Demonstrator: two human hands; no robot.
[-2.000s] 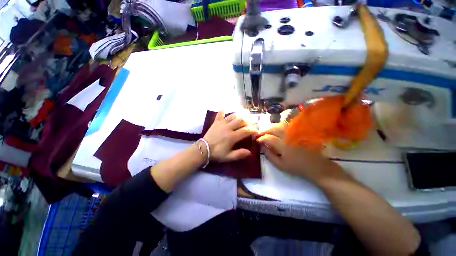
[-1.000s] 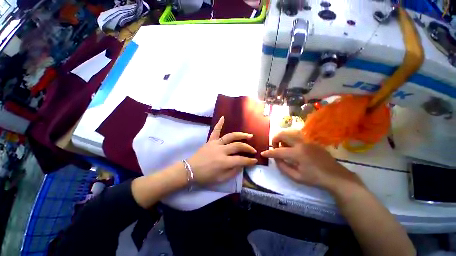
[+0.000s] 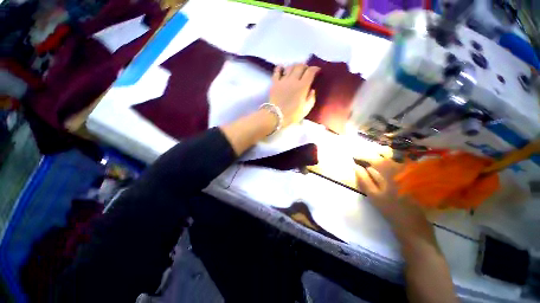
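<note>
The maroon piece [image 3: 334,89] lies left of the presser foot and needle area [image 3: 355,131], its edge at the bright lamp spot. My left hand [image 3: 293,97] lies over its left side and the light panel [image 3: 240,89], fingers slightly spread. A maroon panel [image 3: 186,89] lies farther left, joined by a narrow maroon strip [image 3: 251,61]. A small dark maroon flap [image 3: 290,158] lies in front of my left hand. My right hand [image 3: 379,180] is right of the lamp spot, fingers bent. Blur and glare hide whether it grips anything.
The white sewing machine [image 3: 438,89] stands at the right, with an orange tassel [image 3: 450,180]. A phone [image 3: 503,258] lies at the right. A green basket [image 3: 302,13] and purple tray [image 3: 391,13] are behind. Maroon cloth [image 3: 71,89] hangs at the left above a blue crate [image 3: 23,204].
The view has swung. The maroon piece and light panel have turned and moved away from the table's front edge. My left hand has moved back with them. A dark flap now shows in front.
</note>
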